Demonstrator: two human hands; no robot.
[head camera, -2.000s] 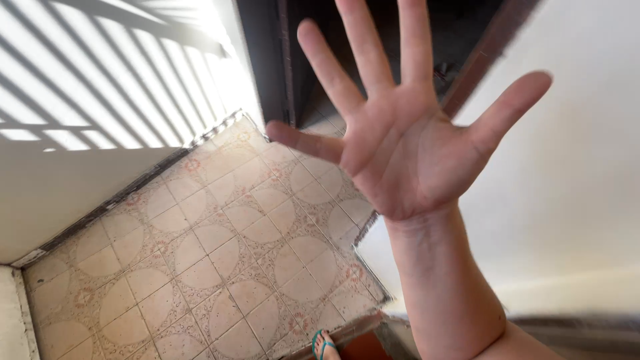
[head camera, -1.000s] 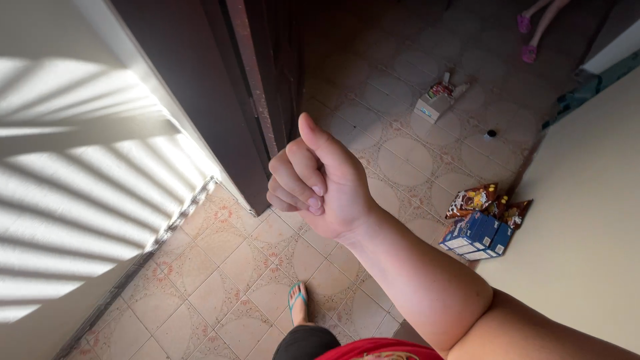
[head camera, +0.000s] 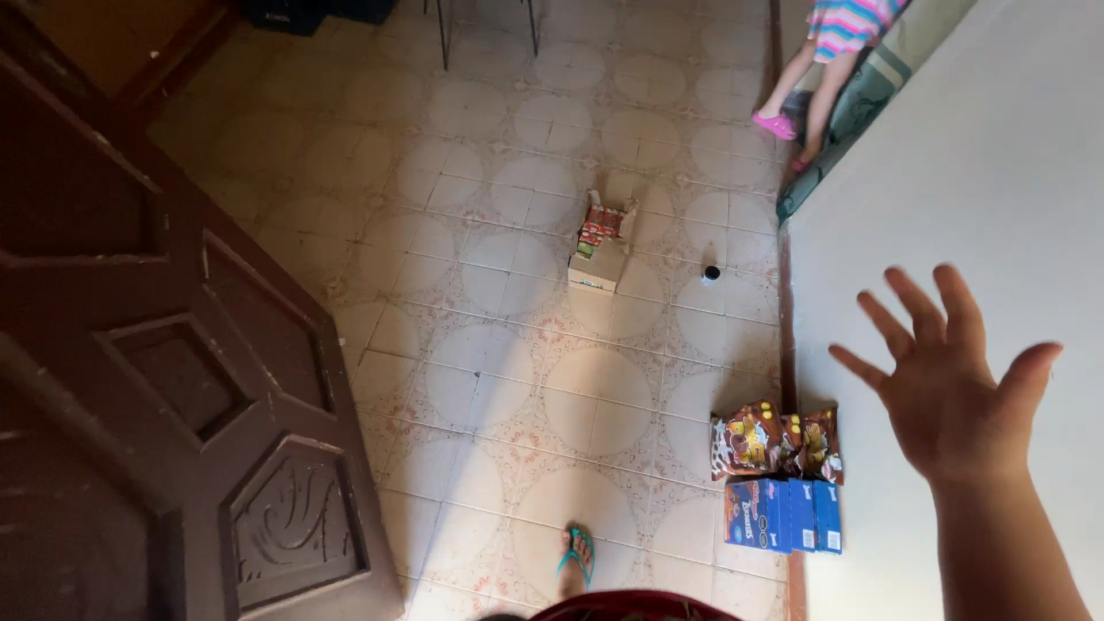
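Observation:
My right hand (head camera: 957, 388) is raised at the right, its palm towards me, fingers spread and nothing in it. Behind it is a pale wall. My left hand is out of view. Left of my right hand, brown snack packets (head camera: 749, 440) lie at the foot of the wall, just beyond blue cardboard boxes (head camera: 759, 516) standing side by side. An opened carton (head camera: 595, 269) with small red and green packs sits on the tiled floor in the middle. Between it and the wall is a small dark-topped container (head camera: 711, 274).
A carved brown wooden door (head camera: 198, 371) stands at the left. My foot in a teal flip-flop (head camera: 578, 556) is at the bottom. At the upper right, a person's legs (head camera: 824, 103) in pink shoes show beside a green curtain-like cloth (head camera: 849, 108). Thin dark furniture legs (head camera: 442, 34) are at the top.
My right hand was a fist one second ago and has opened. It is now farther right. The view has turned towards the room, so the carton and the packets show more fully.

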